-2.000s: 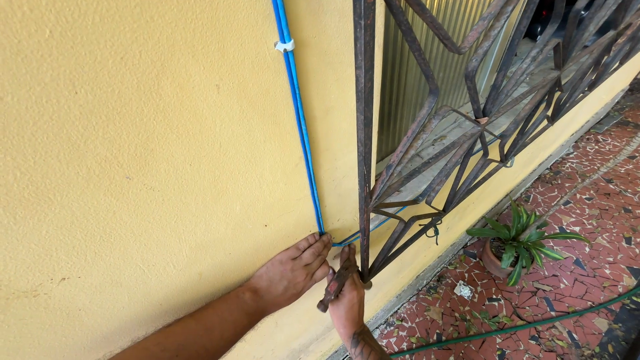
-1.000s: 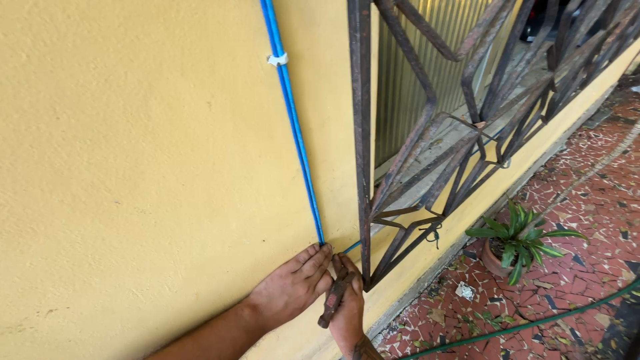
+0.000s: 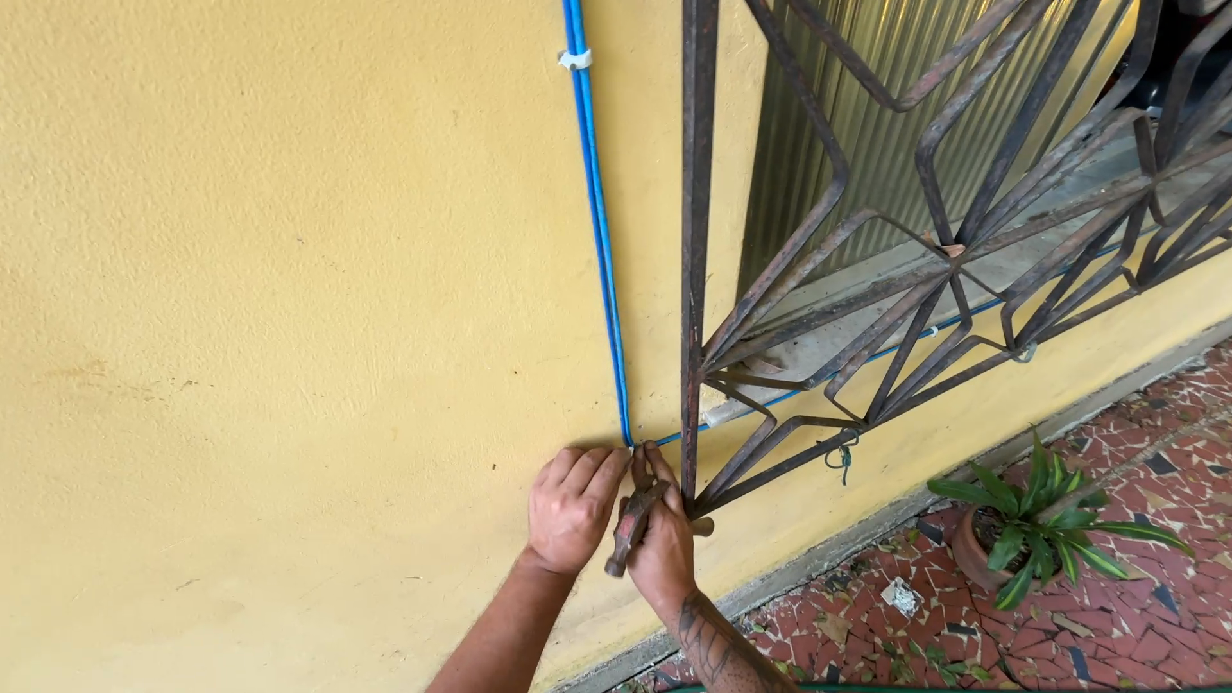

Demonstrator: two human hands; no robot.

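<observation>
Blue cables point(image 3: 599, 231) run down the yellow wall, held higher up by a white cable clip point(image 3: 575, 60), and bend right near my fingertips along the wall under the window ledge. My left hand point(image 3: 577, 505) rests against the wall, its fingertips pinched together at the bend; whatever small piece they may hold is hidden. My right hand point(image 3: 664, 539) grips a hammer with a rusty head point(image 3: 635, 527), its handle end showing at the right, while thumb and index finger reach up to the cable bend beside my left fingertips.
A rusty metal window grille point(image 3: 698, 241) stands out from the wall close to my right hand. Below right, a potted plant point(image 3: 977, 553) stands on the red mosaic floor point(image 3: 1107, 626), near a crumpled white scrap point(image 3: 901, 597).
My left hand has gone from lying flatter on the wall with extended fingers to a more upright pose with curled fingers at the bend. The hammer stays in my right hand.
</observation>
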